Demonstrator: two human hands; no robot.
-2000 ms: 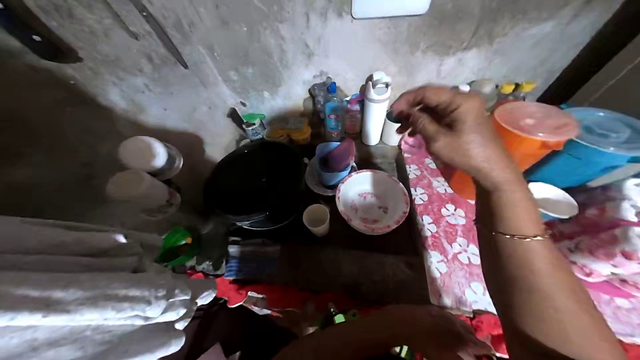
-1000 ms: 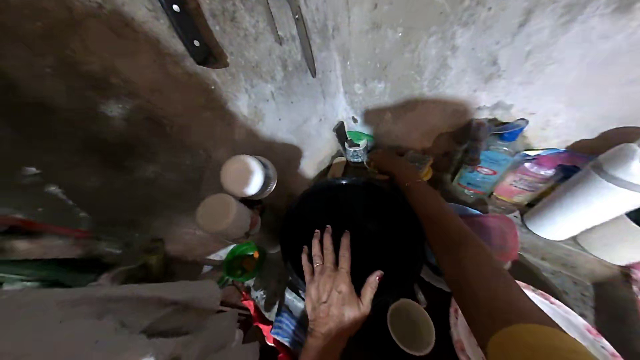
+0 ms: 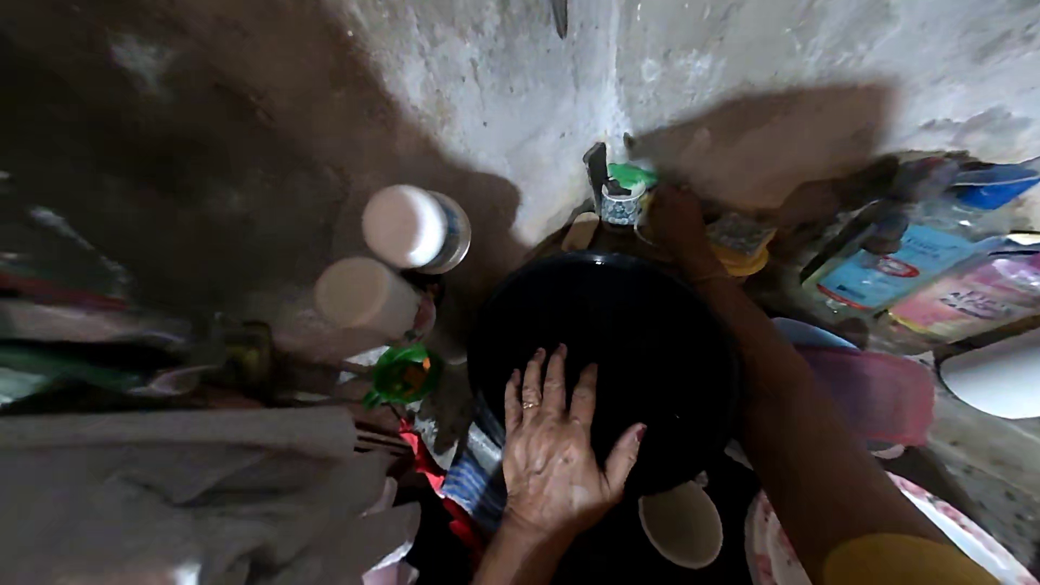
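Observation:
My left hand [image 3: 561, 447] lies flat over the near side of a large round black basin [image 3: 617, 341], fingers spread and holding nothing. My right hand [image 3: 676, 215] reaches past the basin's right side to its far rim, near a small patterned cup [image 3: 623, 203] with a green item in it. The right fingers are in shadow, and whether they grip anything is unclear. A container with a yellow base [image 3: 739, 248] stands just right of that hand. A beige cup [image 3: 681, 524] is at the basin's near edge.
White-lidded jar [image 3: 405, 226] and beige container [image 3: 366, 296] stand left; a green basket [image 3: 406, 374] is below them. Bottles [image 3: 886, 260], a pink plastic container [image 3: 869, 390], a white bottle [image 3: 995, 374] and a floral-rimmed bowl [image 3: 768, 536] are right. Concrete walls meet behind the basin.
Two seconds ago my right hand was raised near the white bottle; it is now behind the basin. My left hand has come onto the basin. The view has moved closer to the corner.

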